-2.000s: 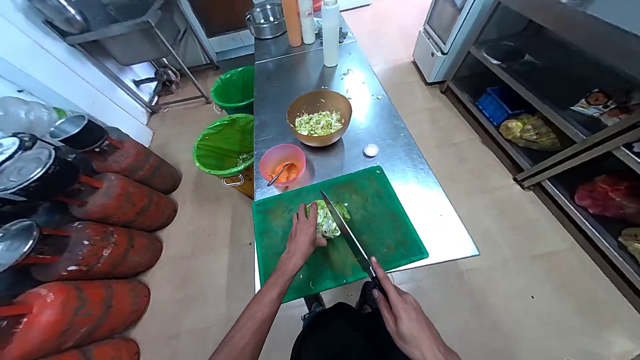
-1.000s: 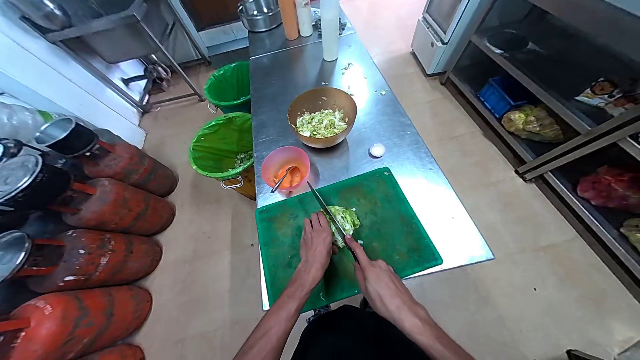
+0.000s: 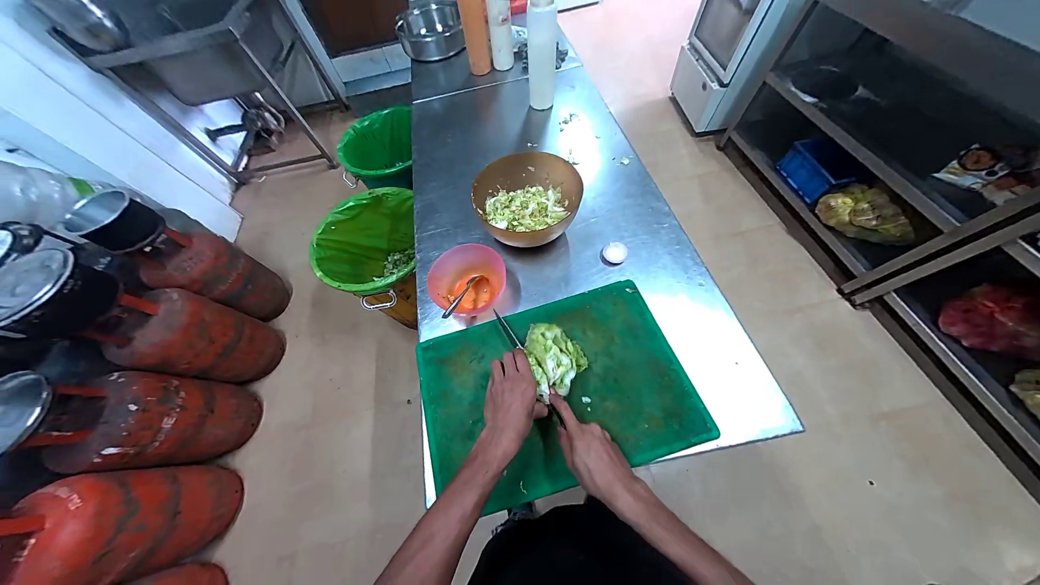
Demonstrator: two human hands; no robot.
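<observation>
A pale green leafy vegetable [image 3: 555, 357], looking like lettuce or cabbage, lies on the green cutting board [image 3: 642, 357]. My right hand [image 3: 595, 455] grips the handle of a kitchen knife [image 3: 507, 328], whose blade points away toward the pink bowl, along the vegetable's left side. Fingers of my left hand [image 3: 512, 394] press at the vegetable's lower left, close to the blade; what lies under them is hidden. Beyond the board stand the pink bowl [image 3: 443, 272] with orange contents and a spoon [image 3: 461, 297], and a brown bowl [image 3: 569, 183] of shredded greens [image 3: 526, 209].
A small white round object [image 3: 614, 253] sits on the steel table [image 3: 650, 227]. Squeeze bottles [image 3: 542, 57] and a steel pot [image 3: 431, 32] stand at its far end. Green-lined bins [image 3: 349, 244] and red gas cylinders [image 3: 179, 422] are at left, a metal shelf rack [image 3: 861, 179] at right.
The knife has gone from the vegetable's right side two seconds ago to its left side now. My right hand has moved left, near my left hand.
</observation>
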